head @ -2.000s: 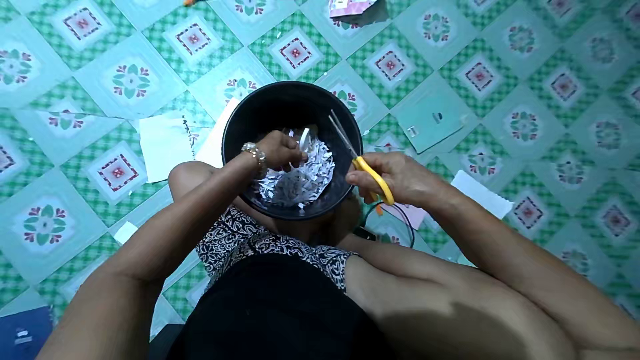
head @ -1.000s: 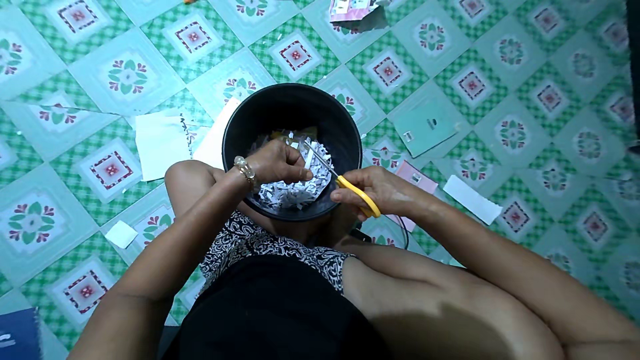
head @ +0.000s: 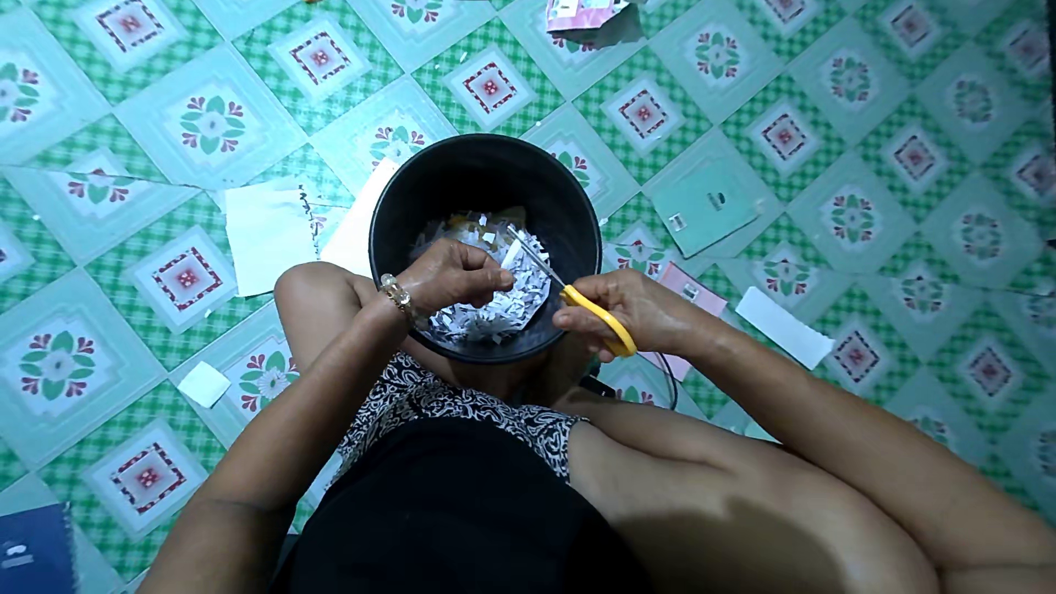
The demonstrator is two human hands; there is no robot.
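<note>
A round black bucket [head: 590, 247] stands between my legs, with a heap of small white paper clippings [head: 483, 318] inside. Over its left part is my left hand [head: 458, 276], thumb and fingertips pressed together; whether a bit of paper is pinched there I cannot tell. My right hand [head: 619, 313], at the bucket's right rim, holds scissors with yellow handles [head: 601, 318]. Their metal blades point up and left over the clippings, close to a small white strip of paper.
On the patterned green floor lie white sheets [head: 268, 239] at left, a green notebook cover [head: 705, 202], a pink card [head: 689, 289] and a white strip [head: 784, 327] at right. A small white piece [head: 204, 384] and a blue notebook [head: 37, 549] are at lower left.
The scissors came down from upright above the right rim to slant over the clippings. My left hand has come up out of the clippings.
</note>
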